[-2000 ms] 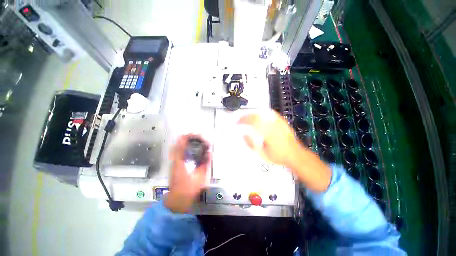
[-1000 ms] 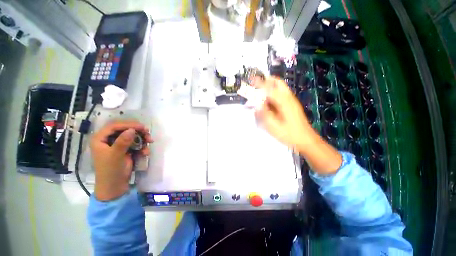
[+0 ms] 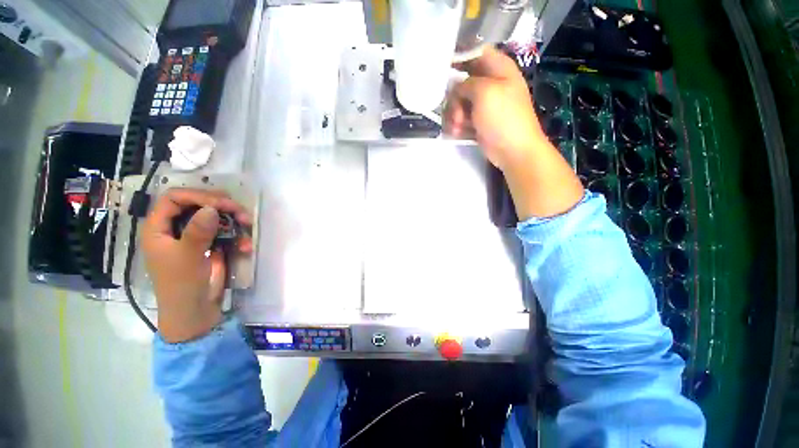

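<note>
My left hand (image 3: 186, 262) is closed around a small round black part (image 3: 225, 229), above the grey perforated plate at the left. The pale metal stage plate (image 3: 359, 109) carries a black fixture with a dark round cover (image 3: 410, 126) at its front edge. A bright white, blurred upright shape (image 3: 426, 61) hides most of the fixture and its contents. My right hand (image 3: 493, 107) is just right of the cover, fingers bent. A thin pale edge shows by its fingertips; whether the hand holds anything is unclear.
A teach pendant (image 3: 190, 79) and white crumpled wipe (image 3: 190, 148) lie at the upper left. Trays of round black parts (image 3: 632, 160) stand at the right. A red emergency stop (image 3: 450, 348) and lit panel (image 3: 298, 339) line the front edge. Machine uprights frame the top.
My left hand has moved left with the black part, from the bed's front to the perforated plate. My right hand has moved forward beside the fixture. The white shape now covers the fixture.
</note>
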